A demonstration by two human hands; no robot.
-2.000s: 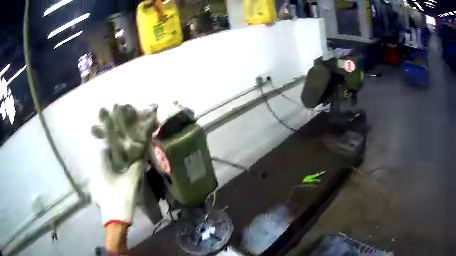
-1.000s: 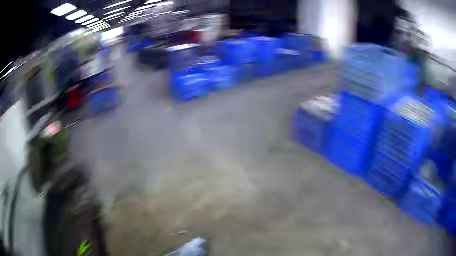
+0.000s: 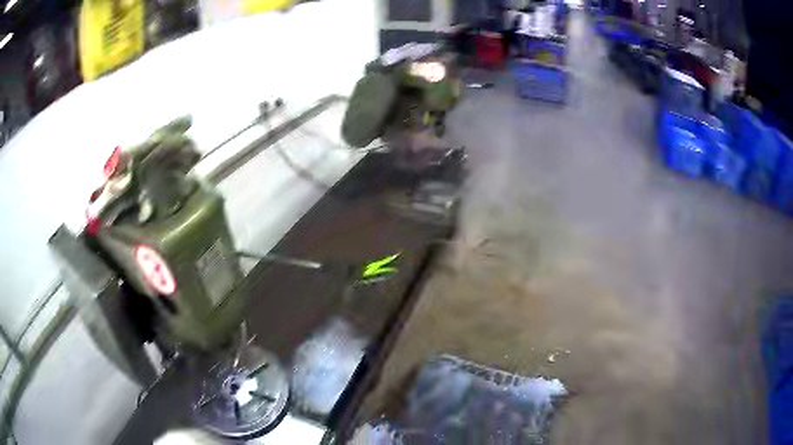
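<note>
No hand of mine can be made out. The nearest olive bench drill press (image 3: pixel 187 269) stands at the left on the long dark bench, with a round red-on-white mark. Greyish work gloves (image 3: pixel 143 187) with red edging appear to lie on its head. Beneath the head is a round silver wheel-like part (image 3: pixel 239 395). A blurred pale patch (image 3: pixel 326 365) lies on the bench beside it. A small bright green item (image 3: pixel 379 268) lies farther along. A pale blurred shape at the bottom left edge cannot be identified.
A second drill press (image 3: pixel 404 100) stands farther along the dark bench (image 3: pixel 300 248) by the white wall. A blurred crate (image 3: pixel 478 404) is at the bottom centre. Blue crates (image 3: pixel 683 143) line the right side, and another blue stack (image 3: pixel 541 78) stands at the back.
The view swung right towards the crates and has come back to the bench. The gloved hand seen over the near drill press is gone from view, and gloves now show on its head.
</note>
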